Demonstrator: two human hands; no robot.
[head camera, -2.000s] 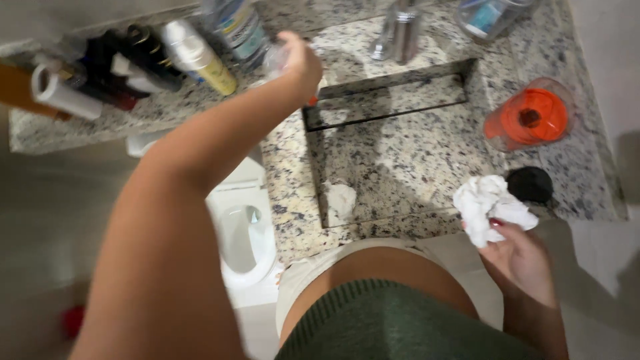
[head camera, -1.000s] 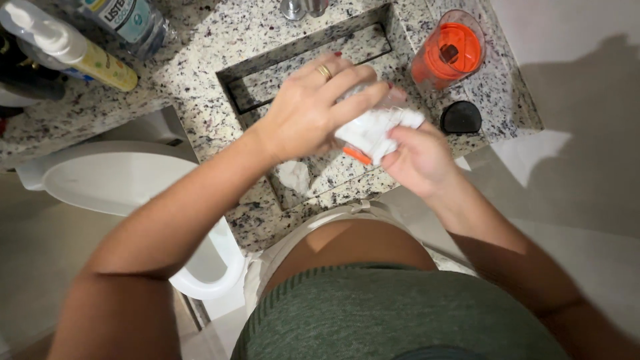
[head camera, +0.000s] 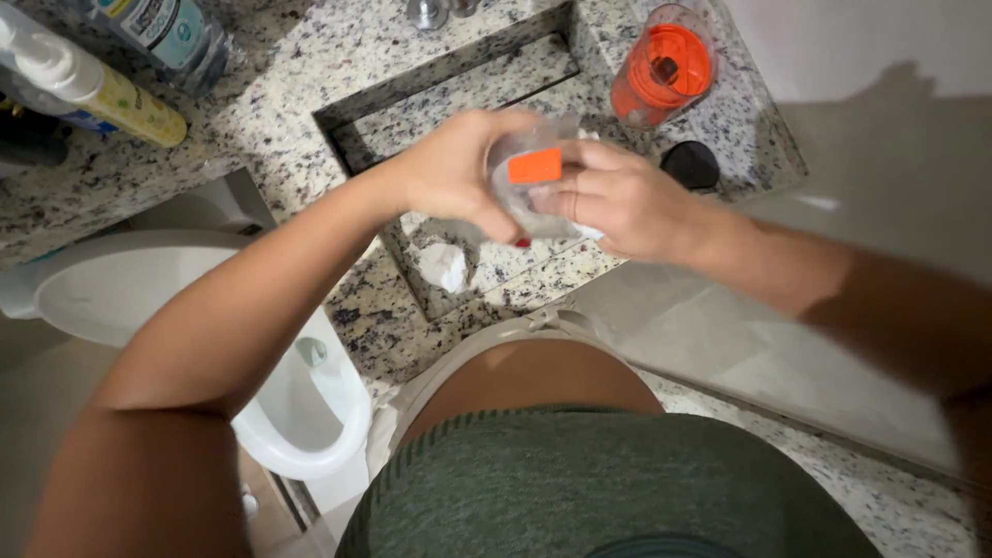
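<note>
Over the granite sink (head camera: 504, 263), my left hand (head camera: 473, 174) is wrapped around a clear plastic container (head camera: 511, 203) that bears an orange patch. My right hand (head camera: 620, 198) is at the container's right side, its fingers against it, with white crumpled paper (head camera: 589, 231) partly showing beneath them. Most of that paper is hidden by the hand. Another wad of white paper (head camera: 443, 265) lies in the basin, at its lower left. Behind my right hand stands a clear cup with an orange insert (head camera: 663, 74), and a black round lid (head camera: 690, 165) lies near it.
A mouthwash bottle (head camera: 167, 39) and a pump bottle with yellow contents (head camera: 132, 108) are on the counter at the upper left. The metal faucet (head camera: 428, 12) is behind the basin. Below the counter at left is a white toilet (head camera: 310, 411) with its lid raised.
My left hand has come from the counter bottles to the container over the sink, meeting my right hand. The container has turned, and its orange patch now faces up. The view has shifted.
</note>
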